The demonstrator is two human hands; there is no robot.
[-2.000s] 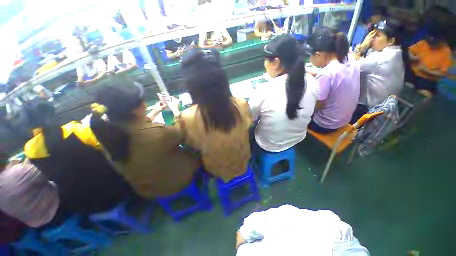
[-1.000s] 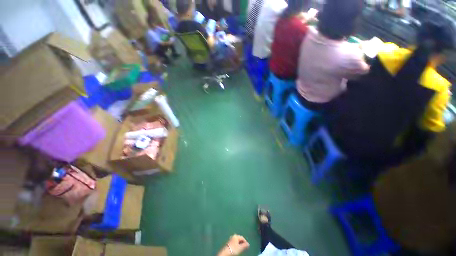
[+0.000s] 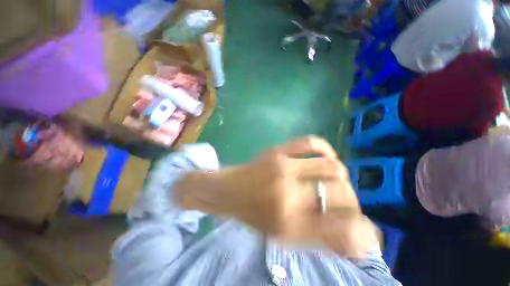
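My left hand (image 3: 271, 192) is bare and blurred, raised in front of my chest. Its forearm comes out of a light blue sleeve at the left. My right hand (image 3: 353, 236) seems to lie against or under it at the right, largely overlapped. The fingers are bent and a ring shows among them. Where one hand ends and the other begins is unclear. No work object shows between the hands, but the insides of both are hidden.
An open brown carton (image 3: 198, 125) holds pinkish packages and a white roll. A purple bin (image 3: 56, 70) and blue strip (image 3: 108, 181) are at left. Seated people and blue stools (image 3: 380, 181) line the right. A chair base (image 3: 306, 42) stands on the green floor (image 3: 268, 106).
The view has swung from the seated row to the aisle and then further down. The hand seen low at the frame's bottom has come up, and both hands now appear together before my chest.
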